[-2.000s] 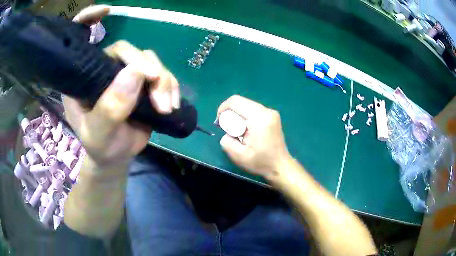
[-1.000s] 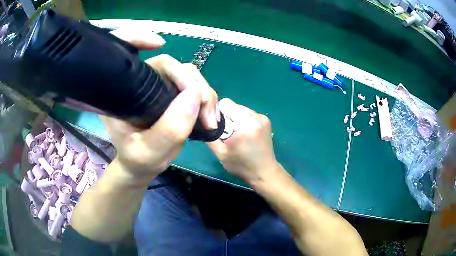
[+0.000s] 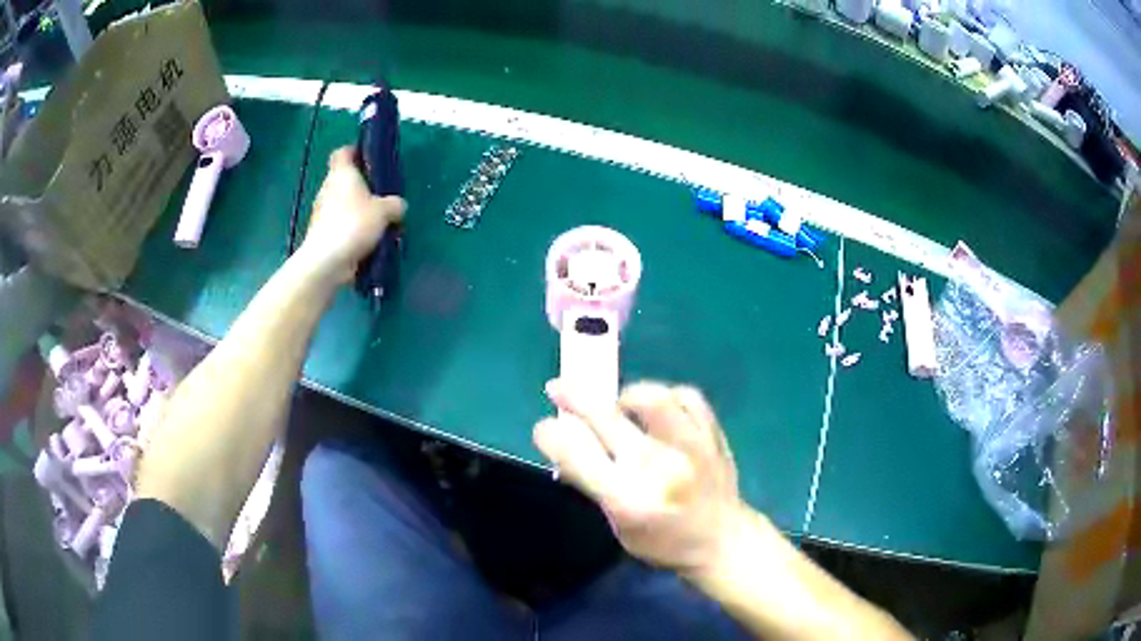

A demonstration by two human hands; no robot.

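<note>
My right hand (image 3: 657,470) holds a pale pink fan (image 3: 593,282) by the lower handle, with its round spoked head pointing away from me and a dark oval opening below the head. My left hand (image 3: 347,213) is around the black electric screwdriver (image 3: 379,163), at the left of the green mat. The screwdriver lies lengthwise, its bit end toward me, and the fingers on its far side are hidden.
A pink fan (image 3: 200,185) lies by a printed carton (image 3: 131,150). A board panel (image 3: 482,187), blue batteries (image 3: 763,228), small pink bits (image 3: 863,301), a handle cover (image 3: 917,328) and a plastic bag (image 3: 1026,401) are rightward. Pink housings (image 3: 94,438) fill a container lower left.
My left hand has moved the screwdriver away from the fan to the left and down to the mat. My right hand has turned the fan, so its head and handle now show.
</note>
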